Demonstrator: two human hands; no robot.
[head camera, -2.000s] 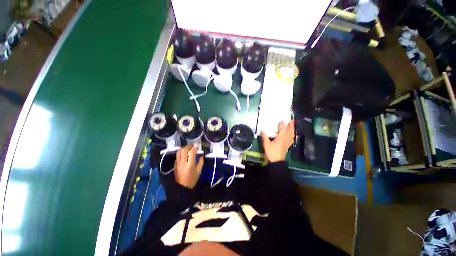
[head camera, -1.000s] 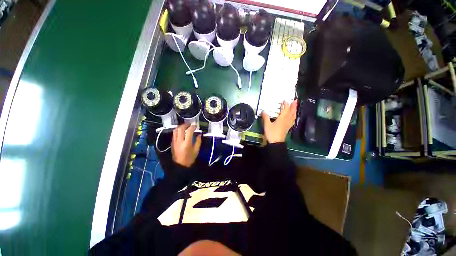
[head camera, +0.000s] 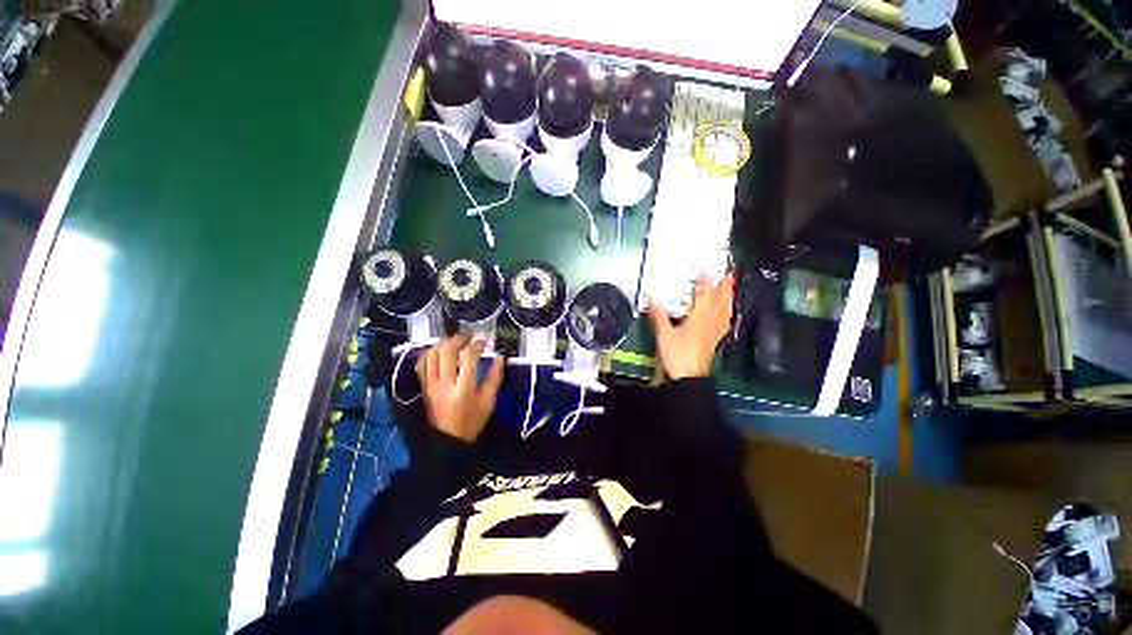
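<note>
A front row of white-and-black security cameras stands on the green bench top; three show round faces with pale LED rings, such as this camera (head camera: 463, 283), and the rightmost camera (head camera: 598, 316) shows a dark, glossy face. My left hand (head camera: 459, 391) is at the white base of the second camera from the left, fingers slightly apart; its fingertips touch or nearly touch the base. My right hand (head camera: 695, 333) lies with thumb and fingers spread on the near end of the white keyboard (head camera: 690, 223). Thin white leads hang from the front cameras.
A back row of cameras (head camera: 565, 99) stands below the bright monitor (head camera: 633, 31). A yellow tape roll (head camera: 721, 148) lies on the keyboard. A large black box (head camera: 869, 168) and a white strip (head camera: 850, 329) are at the right. The green conveyor (head camera: 186, 310) runs along the left.
The view dipped down and partly came back up. My left hand has shifted slightly left at the second camera's base. My right hand stays at the keyboard's near end.
</note>
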